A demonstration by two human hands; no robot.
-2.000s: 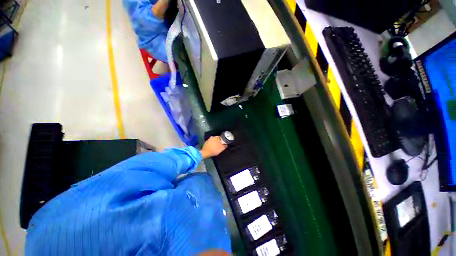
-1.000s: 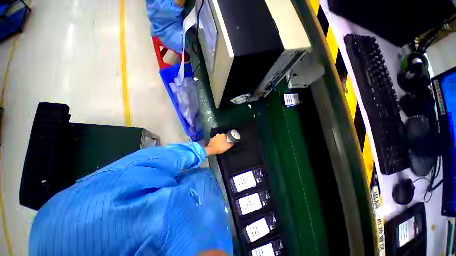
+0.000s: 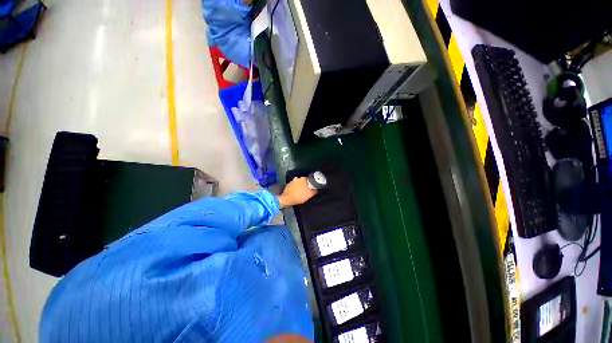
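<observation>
My left hand (image 3: 296,192) holds a barcode scanner with a round grey-white head (image 3: 317,179) over the far end of a black compartment tray (image 3: 325,208). The bare black part of the tray is beneath the scanner. Several black units with white labels lie in a row nearer the bottom edge, among them one labelled unit (image 3: 333,242) and another labelled unit (image 3: 337,272); the lowest is cut off. Of my right hand only a blurred patch of skin (image 3: 288,339) shows at the bottom edge; its fingers are out of the picture.
The tray lies on a green bench (image 3: 406,234). A black-and-cream housing (image 3: 345,60) stands beyond it, near a small white-labelled piece (image 3: 392,112). A blue bin (image 3: 236,110) holds clear bags. Black trays (image 3: 64,201) stand left. A keyboard (image 3: 513,141) is right. Another person's sleeve (image 3: 228,30) shows.
The view has shifted slightly. My left hand stays over the same part of the tray with the scanner. The small white-labelled piece now appears closer to the housing and partly covered.
</observation>
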